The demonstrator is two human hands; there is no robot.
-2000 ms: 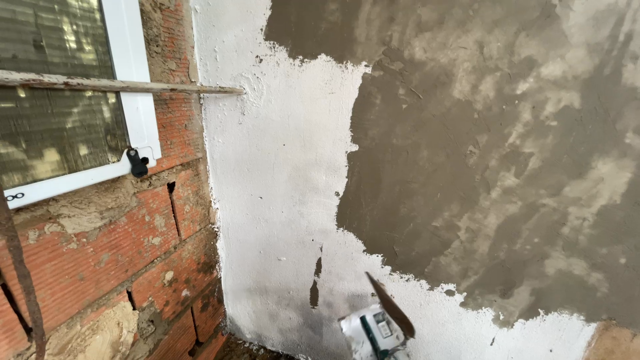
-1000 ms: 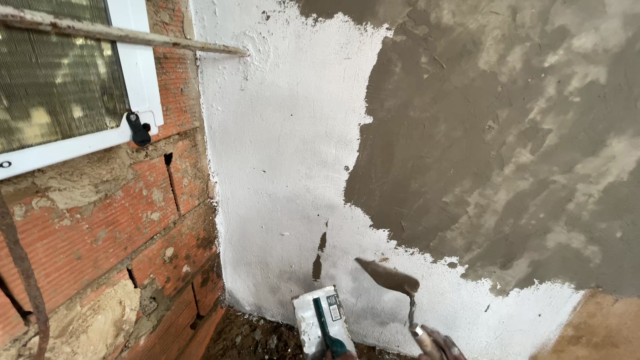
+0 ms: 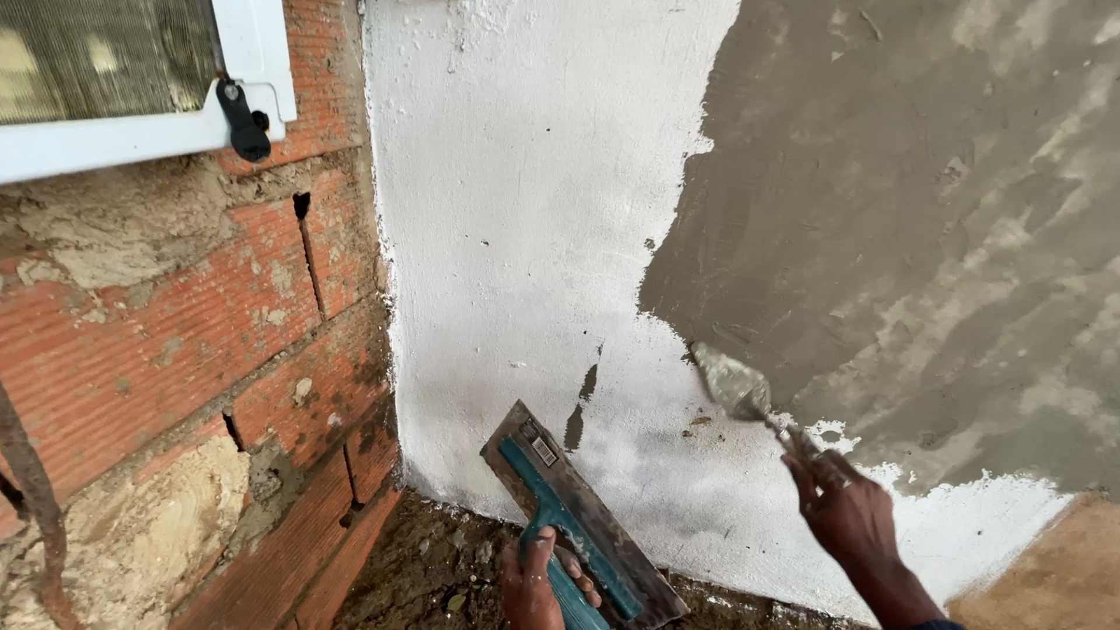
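My left hand (image 3: 538, 582), at the bottom centre, grips the teal handle of a steel plastering trowel (image 3: 582, 516), its back with a label facing me. A small pointed trowel (image 3: 733, 383) is in my right hand (image 3: 844, 503); its blade, smeared with grey mortar, lies over the lower edge of the grey plaster (image 3: 875, 262) on the wall. Whether the blade touches the wall, I cannot tell. White coating (image 3: 525, 219) covers the wall to the left and below the plaster. A dark narrow streak (image 3: 581, 407) marks the white area above the plastering trowel.
A red hollow-brick wall (image 3: 175, 324) with rough mortar joints meets the white wall at a corner on the left. A white-framed window (image 3: 254, 52) with a black latch (image 3: 243, 122) is at upper left. Rough dark ground (image 3: 429, 560) runs along the wall's foot.
Both hands and their tools have come further into view. The pointed trowel has moved up to the plaster's lower edge. The view has shifted, and the pole seen at upper left earlier is out of view.
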